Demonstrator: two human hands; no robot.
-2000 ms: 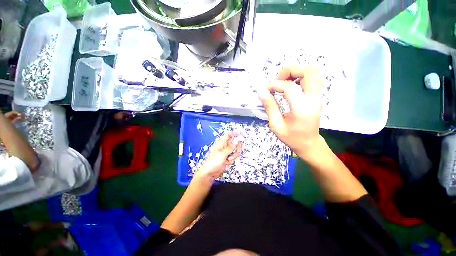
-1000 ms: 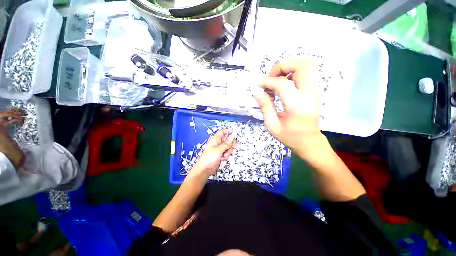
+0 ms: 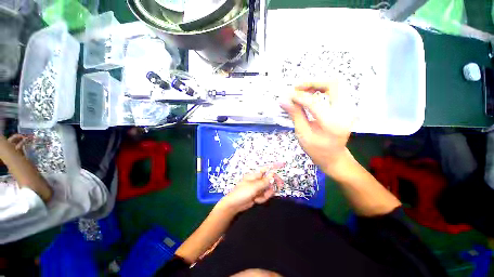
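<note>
The blue parts bin (image 3: 203,186) lies at lap level, heaped with small silvery-white parts (image 3: 254,143). My left hand (image 3: 252,189) is over the lower part of the bin, fingers curled; I cannot tell whether parts are in it. My right hand (image 3: 319,121) is raised at the right end of the pale assembly fixture (image 3: 233,103), over the near-left edge of the white tray (image 3: 392,81). Its thumb and fingers are bent close together. Glare hides the fingertips and anything between them. Two short black barrels (image 3: 182,86) stand left of the fixture.
A steel bowl (image 3: 200,38) with dark upright bars (image 3: 257,32) stands behind the fixture. Small clear boxes (image 3: 99,100) and a long clear bin (image 3: 50,81) are at left. Another person's arm (image 3: 24,165) is far left. Red stools (image 3: 142,169) stand below the bench.
The whole view has shifted a little. My left hand has moved right and down over the bin. My right hand stays near the fixture's right end, with its fingers slightly changed.
</note>
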